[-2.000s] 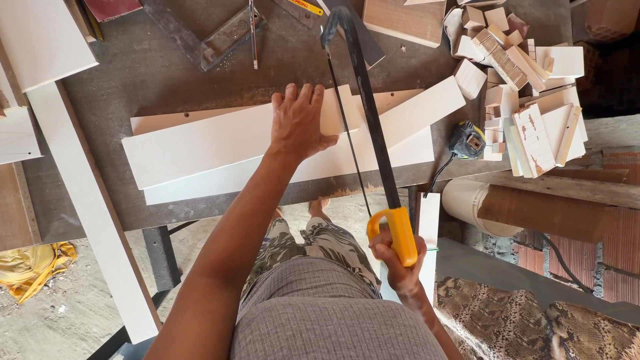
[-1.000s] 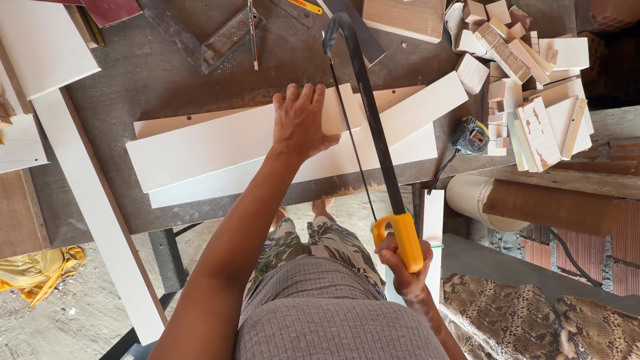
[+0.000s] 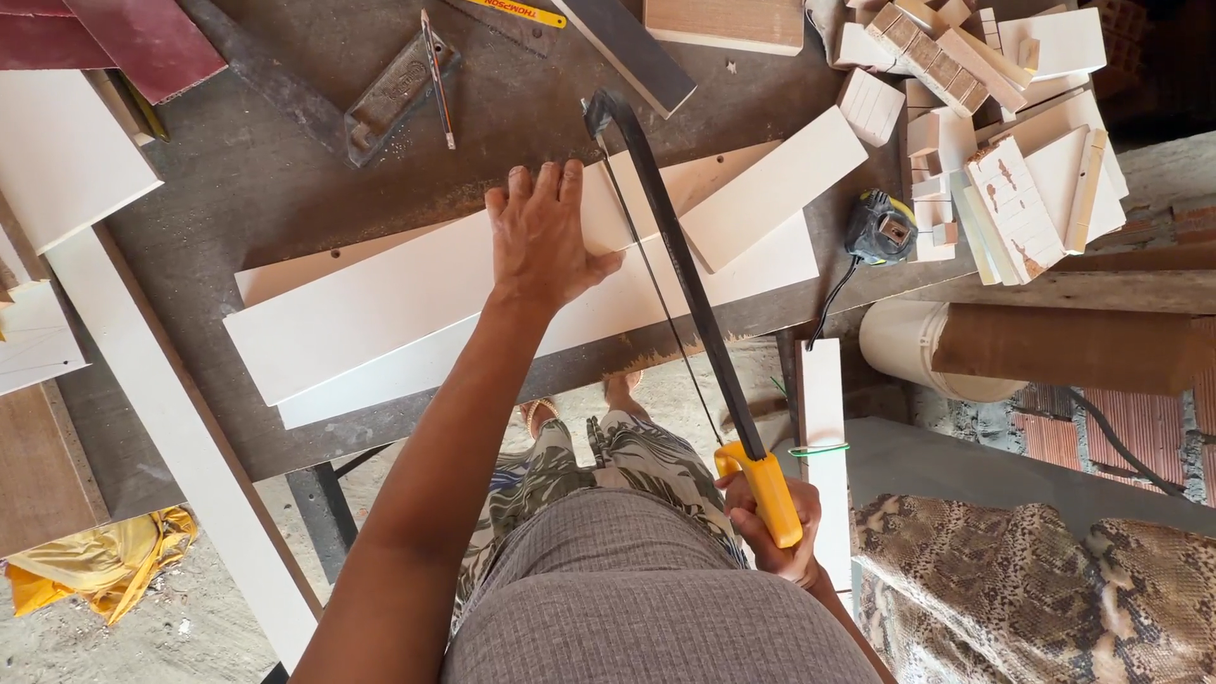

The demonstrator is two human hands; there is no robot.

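My right hand (image 3: 784, 532) grips the yellow handle of a hacksaw (image 3: 684, 256) with a black bow frame. Its thin blade crosses a long pale board (image 3: 380, 299) on the dark workbench (image 3: 285, 204). My left hand (image 3: 541, 228) lies flat on that board, fingers spread, just left of the blade. To the right of the saw, a shorter pale board piece (image 3: 779, 190) lies at a slightly different angle. Beneath them rest a white board (image 3: 765, 266) and another board with small holes (image 3: 727, 166). How deep the blade sits in the board cannot be told.
A tape measure (image 3: 881, 228) and a heap of wood offcuts (image 3: 1016, 190) are at the right. A pencil (image 3: 439, 85), a metal hand plane (image 3: 394, 100) and a yellow-marked blade (image 3: 518, 11) lie at the back. A long white board (image 3: 180, 418) juts past the bench's front edge at left.
The board piece right of the blade, in line with the left part before, now sits apart at an angle. My left hand stays in place on the board.
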